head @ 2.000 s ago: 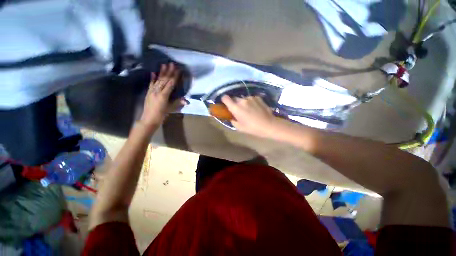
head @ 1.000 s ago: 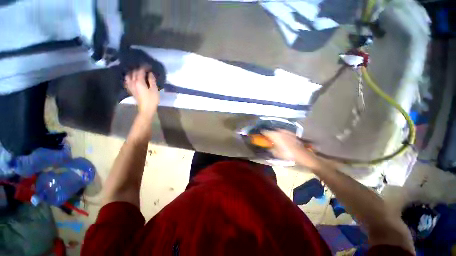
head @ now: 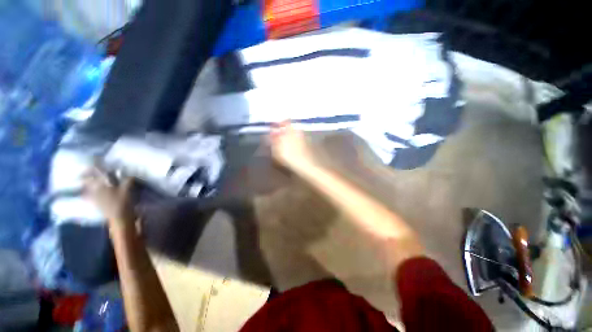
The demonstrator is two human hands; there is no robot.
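Observation:
White garment panels with dark stripes [head: 324, 84] lie in a loose pile at the far side of the table. My right hand [head: 285, 141] is at the pile's near edge, blurred; whether its fingers grip a panel cannot be told. More white and dark panels [head: 146, 157] lie bunched at the left. My left hand [head: 110, 194] is at these panels, blurred, and its grip cannot be made out. The steam iron [head: 490, 253], with an orange-brown handle, rests at the table's right side, away from both hands.
A long black padded bar [head: 159, 65] runs up at the left. A blue object with a red-orange label [head: 292, 16] lies behind the pile. A hose and cable [head: 565, 259] run along the right edge. The grey-brown ironing table [head: 415, 194] spans the middle.
The view has turned left. My right hand has let go of the iron and moved to the far pile. My left hand has moved left to the bunched panels. The iron now sits at the right.

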